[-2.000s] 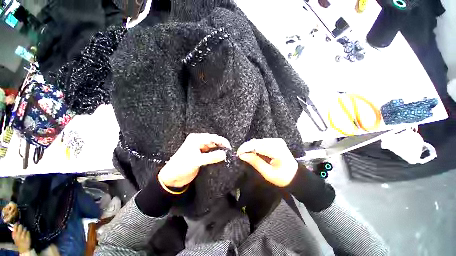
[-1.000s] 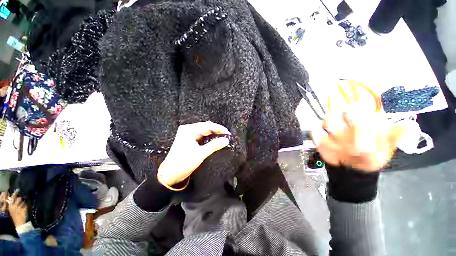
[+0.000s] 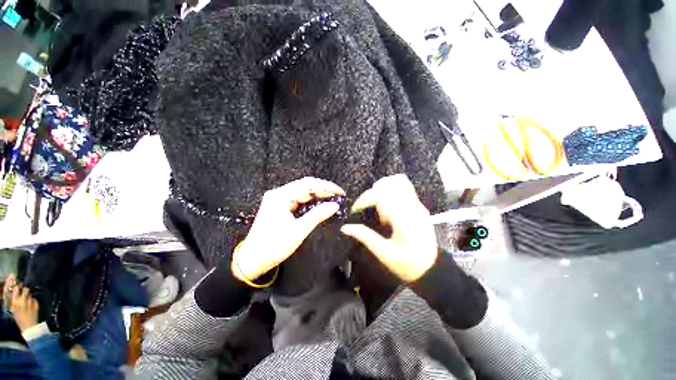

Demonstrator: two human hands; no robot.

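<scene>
The charcoal-black nubby jacket [image 3: 215, 96] lies over the table edge and my lap. A black braid trim with white flecks [image 3: 222, 217] runs along its edge, with another strip on the pocket top. My left hand [image 3: 285, 226] pinches the trimmed edge between thumb and fingers. My right hand [image 3: 393, 226] is just to the right of it, thumb and fingertips apart, close to the trim. No needle or thread can be made out.
On the white table [image 3: 593, 89] at right lie orange-handled scissors [image 3: 523, 147], dark open snips [image 3: 463, 148], a blue patterned cloth [image 3: 606, 144] and dark round pieces [image 3: 521, 52]. A floral bag [image 3: 59, 152] is far left. Another person's hand [image 3: 24, 306] shows lower left.
My right hand swung out right over the scissors and has come back beside my left hand. My left hand kept its pinch on the edge. The view shifted a little.
</scene>
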